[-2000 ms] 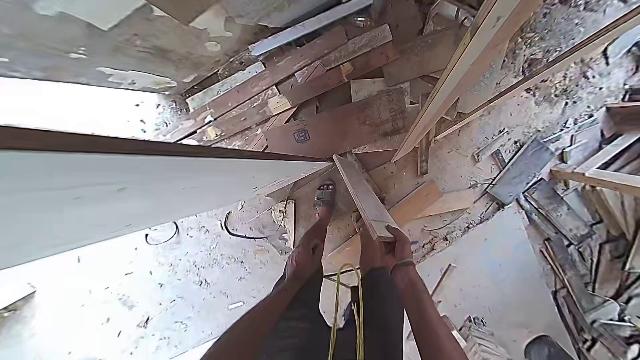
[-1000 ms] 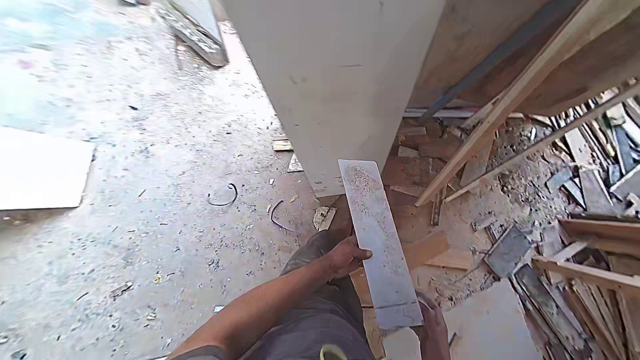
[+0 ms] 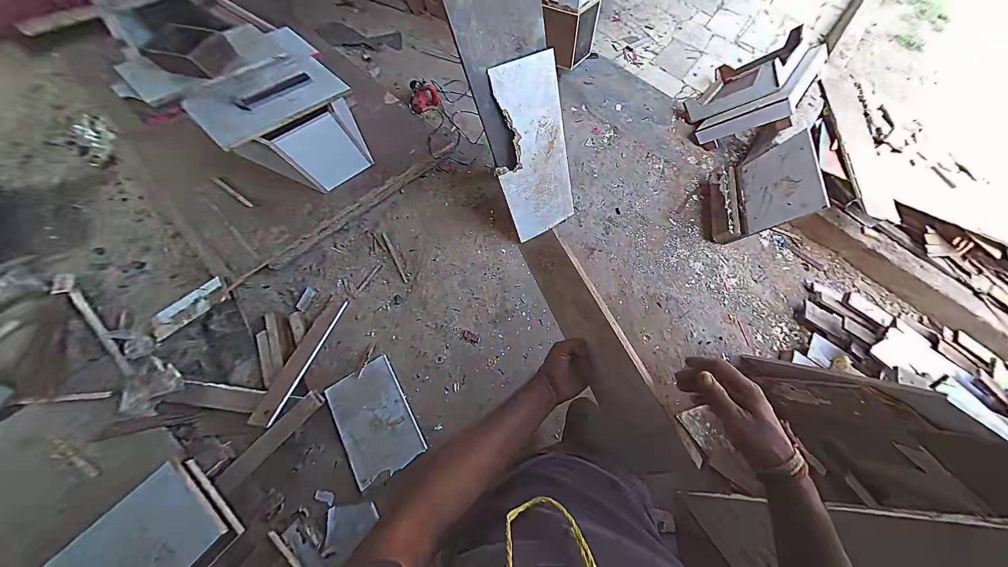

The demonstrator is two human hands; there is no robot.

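Observation:
A long brown wooden board (image 3: 598, 339) runs away from my body near the middle of the head view. My left hand (image 3: 567, 370) is closed on its left edge. To the right of the board, my right hand (image 3: 728, 405) is raised with its fingers apart and partly curled, holding nothing. Past the board's far end is a white laminated panel (image 3: 539, 150) with a broken left edge. It overlaps a longer grey panel (image 3: 492, 47) behind it. Whether the board touches the white panel, I cannot tell.
Cabinet parts (image 3: 276, 102) stand at the upper left, near a red power tool (image 3: 425, 96) with a cable. Wood offcuts (image 3: 291, 362) and a loose white panel (image 3: 376, 421) lie left. A broken cabinet box (image 3: 772, 189), a scrap pile (image 3: 906, 339) and dark boards (image 3: 866, 425) occupy the right.
The view has swung widely to another part of the workshop. One second ago both hands were on a narrow pale board; now my right hand is off, and my left hand grips a brown board.

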